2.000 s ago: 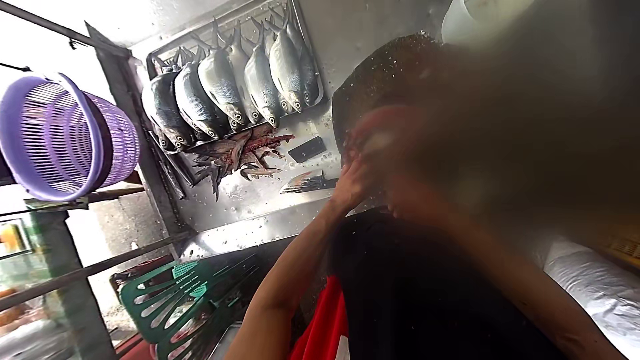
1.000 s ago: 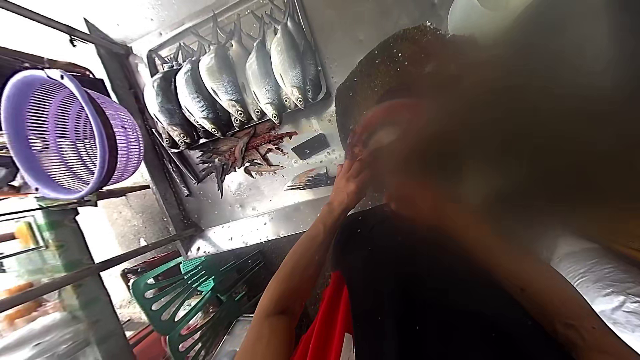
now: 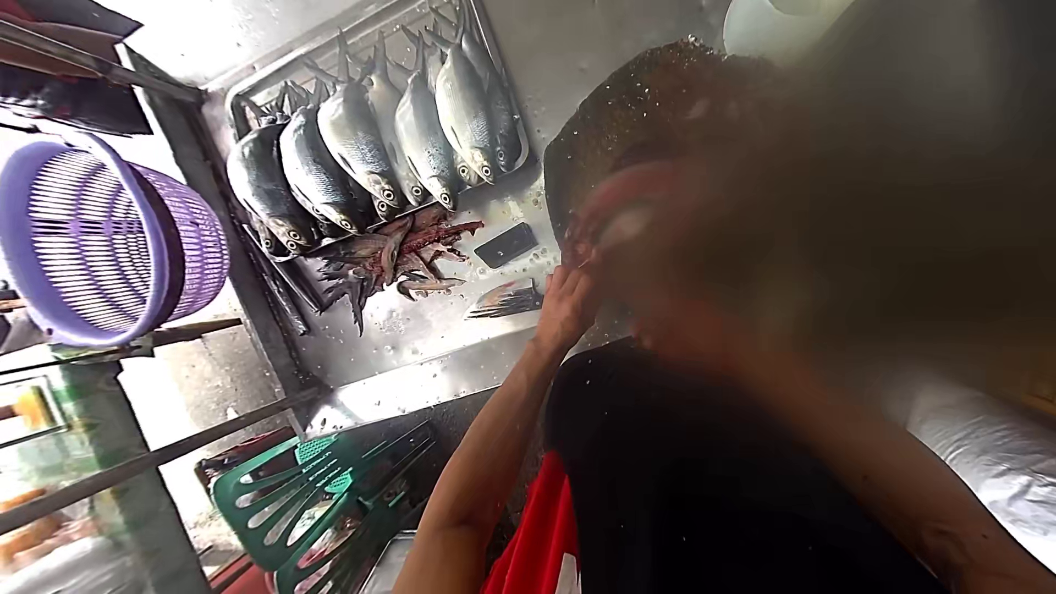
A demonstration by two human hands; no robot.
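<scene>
My left hand (image 3: 571,299) is at the near left edge of a dark round chopping board (image 3: 635,107), with its fingers at a blurred reddish piece that looks like opened fish (image 3: 631,202). Close by on the right is my right hand (image 3: 681,330), badly blurred by a smear over the view; what it holds cannot be made out. A fish tail or fin piece (image 3: 507,299) lies just left of my left hand. Further left is a pile of reddish fish scraps (image 3: 396,256), with a dark flat rectangular object (image 3: 506,245) beside it.
Several whole silvery fish (image 3: 355,136) lie on a metal tray (image 3: 521,140) upon the wet metal table (image 3: 371,346). A purple plastic basket (image 3: 194,239) is at the left. Green plastic chair backs (image 3: 272,503) stand below the table edge. A whitish container (image 3: 775,33) is at the top.
</scene>
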